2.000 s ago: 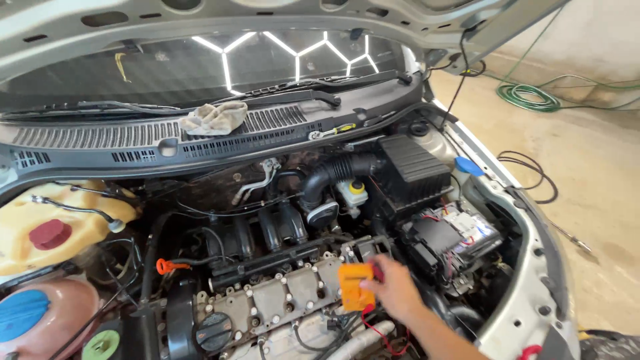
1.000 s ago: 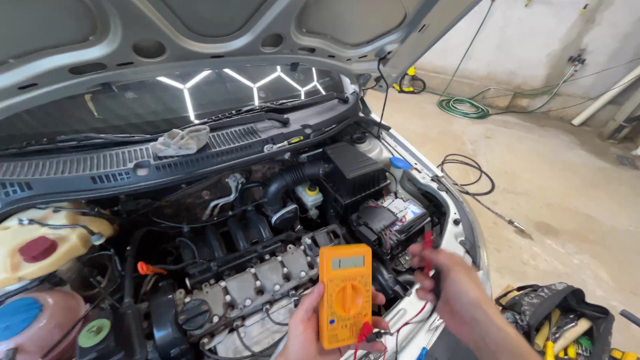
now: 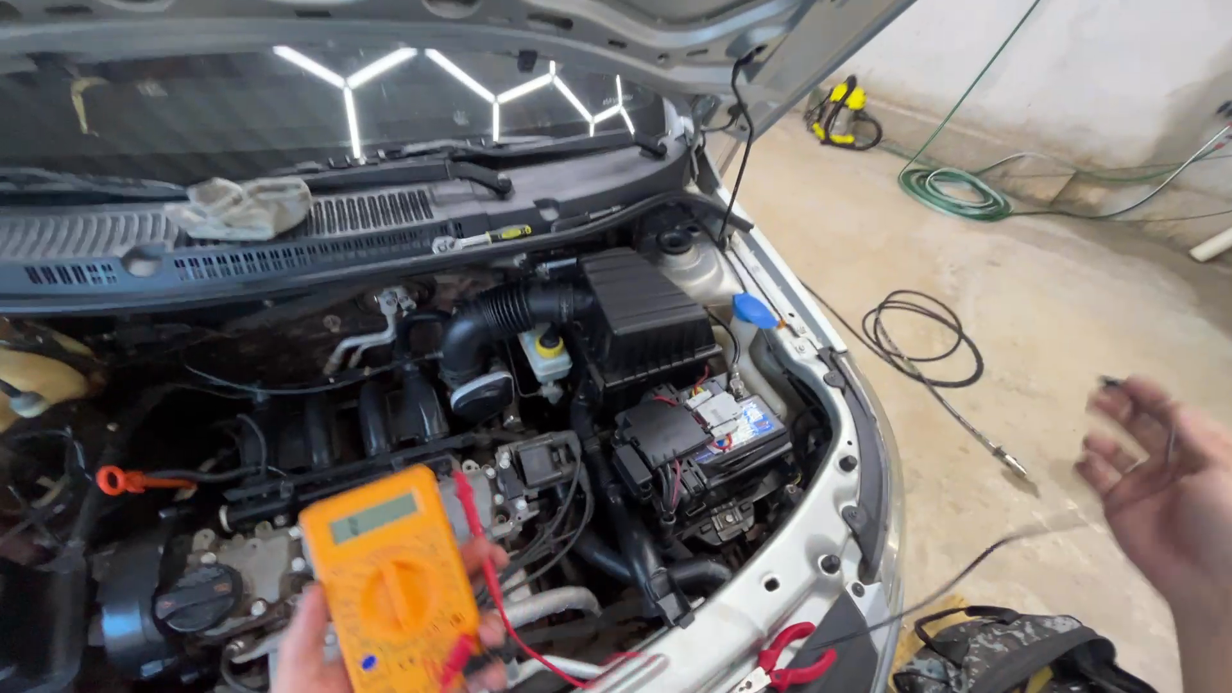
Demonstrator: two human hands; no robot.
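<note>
My left hand [image 3: 313, 630] holds an orange digital multimeter [image 3: 393, 577] over the engine, its display facing up. A red test probe [image 3: 469, 505] lies along the meter's right side by my left fingers, and its red lead [image 3: 529, 645] hangs toward the front edge of the car. At the far right, my right hand [image 3: 1150, 462] is raised over the floor with a small dark tip at its fingers. A black lead [image 3: 948, 582] runs from near that hand toward the car. The car battery [image 3: 736, 428] sits right of the engine, beside the black air filter box [image 3: 650, 318].
Red-handled pliers [image 3: 794, 659] rest on the front edge of the car. A ratchet [image 3: 481, 239] and a crumpled cloth [image 3: 245, 207] lie below the windshield. On the floor are a camouflage bag [image 3: 1011, 654], a black hose [image 3: 924, 332] and a coiled green hose [image 3: 953, 192]. The hood is raised overhead.
My right hand has moved out to the right, away from the engine bay. The red probe it held a second ago is now beside the meter at my left hand.
</note>
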